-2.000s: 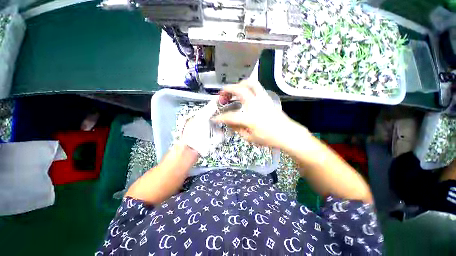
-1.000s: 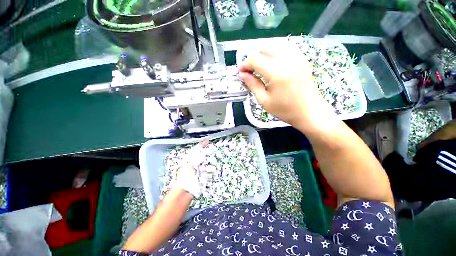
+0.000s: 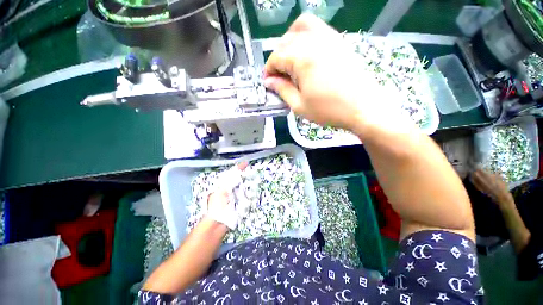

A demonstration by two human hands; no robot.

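Observation:
The silver assembly machine head stands on a white base on the green bench. My right hand is at the right end of the machine head, thumb and fingertips pinched together against it; whether a tiny piece is between them cannot be seen. My left hand, with white covering on it, rests on the heap of small white, grey and green components in the lap bin. Its palm and fingertips blend with the pale pieces, so its grip is unclear.
A heaped supply bin stands right of the machine, partly behind my right arm. A small clear tray is beside it. A steel bowl feeder stands behind the head. A green crate is under the lap bin. Another person's hand is at right.
My right hand left the lap bin for the machine head's right end and has shifted slightly left with it in view. My left hand stays in the bin. Another person's hand has appeared at right.

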